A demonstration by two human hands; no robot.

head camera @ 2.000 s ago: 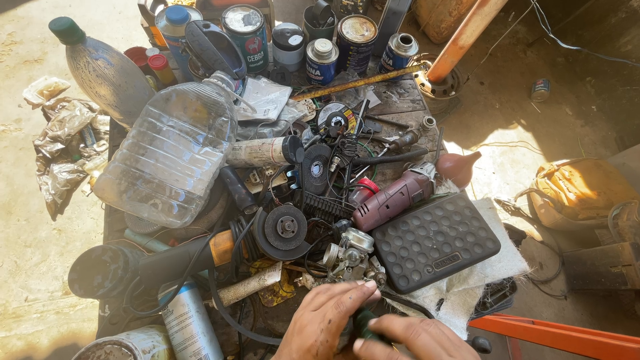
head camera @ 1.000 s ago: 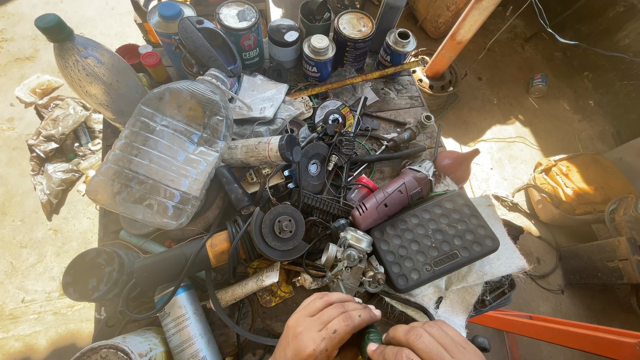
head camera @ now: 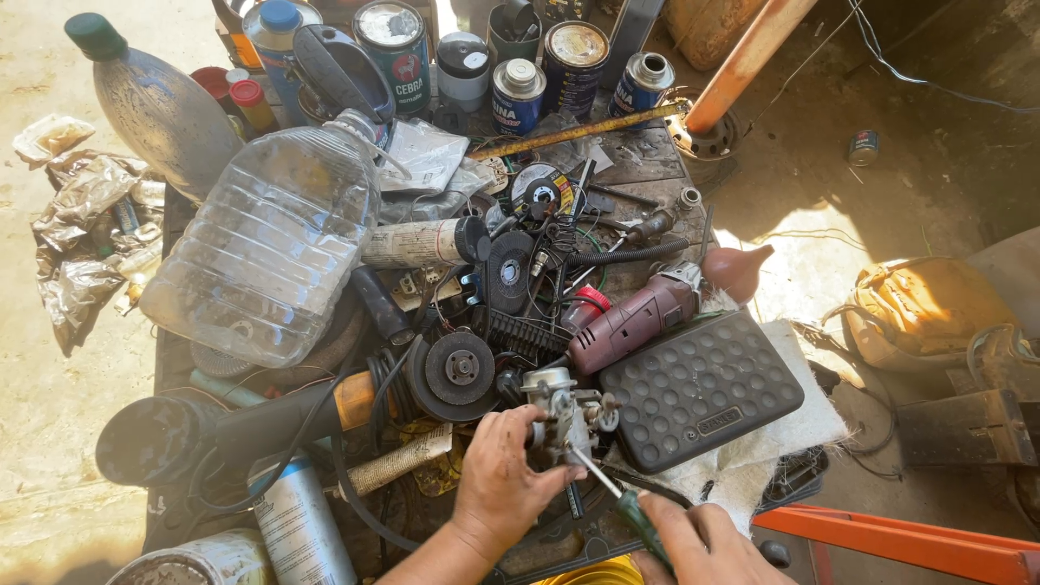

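A metal carburetor (head camera: 569,410) stands near the front of the cluttered workbench, just left of the black Stanley case. Its left side is gripped between the thumb and fingers of my left hand (head camera: 510,471). In my right hand (head camera: 691,540) is a screwdriver (head camera: 638,520) with a dark green handle, and its tip touches the lower part of the carburetor body. Whether the tip sits in a screw slot cannot be made out. Some of my right fingers lie beyond the lower edge of the view.
Close by lie a black Stanley case (head camera: 703,390), a maroon power tool (head camera: 638,317) and a large angle grinder (head camera: 325,414). A clear plastic jug (head camera: 268,244) fills the left side. Paint cans (head camera: 575,65) line the back. An orange metal bar (head camera: 894,540) juts out at the lower right.
My hands were lower and close together around the green handle; now the left holds the carburetor and the screwdriver's tip has come up against it.
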